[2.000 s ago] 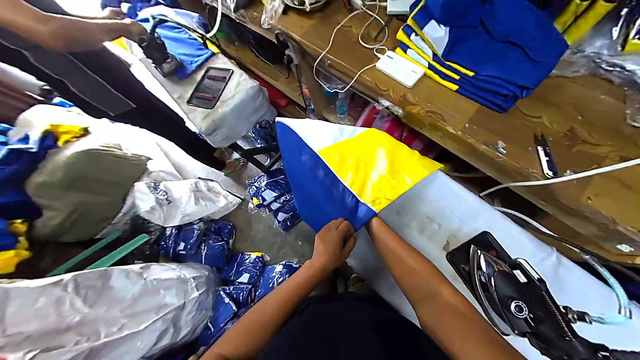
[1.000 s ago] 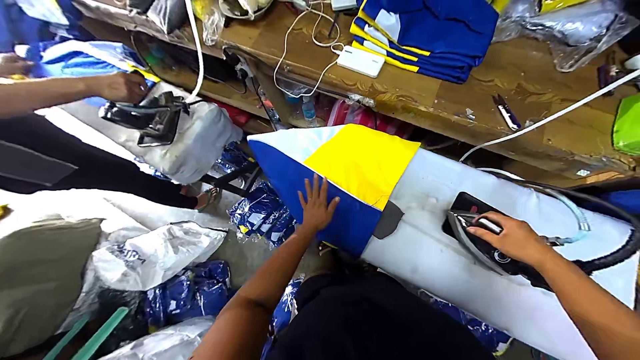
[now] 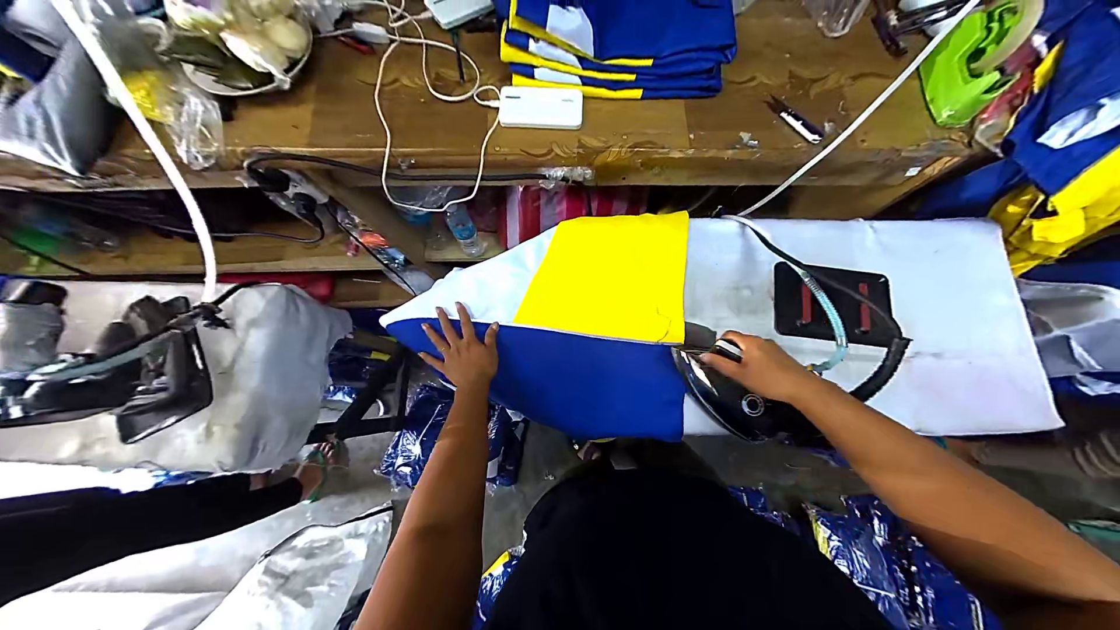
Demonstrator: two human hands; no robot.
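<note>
A blue, yellow and white garment piece (image 3: 604,367) lies over the narrow left end of a white ironing board (image 3: 954,350). My left hand (image 3: 464,350) rests flat with fingers spread on its blue and white parts near the pointed end. My right hand (image 3: 761,367) grips the handle of a black steam iron (image 3: 735,398), whose front is at the right edge of the cloth; whether it overlaps the cloth is unclear. A grey patch shows at the cloth's right edge. Behind the iron a black iron rest (image 3: 792,302) with red strips lies on the board, with the hose passing over it.
A wooden table (image 3: 647,144) runs behind the board, bearing folded blue garments (image 3: 665,44), a white device (image 3: 541,108) with cables and thread snips (image 3: 794,120). At left, another padded board (image 3: 271,376) holds a second iron (image 3: 114,367). Plastic-wrapped packets (image 3: 420,433) lie on the floor.
Two seconds ago both hands were at the cloth and the iron stood on its rest. My right hand has since taken the iron and moved it left to the cloth's edge. The view has shifted.
</note>
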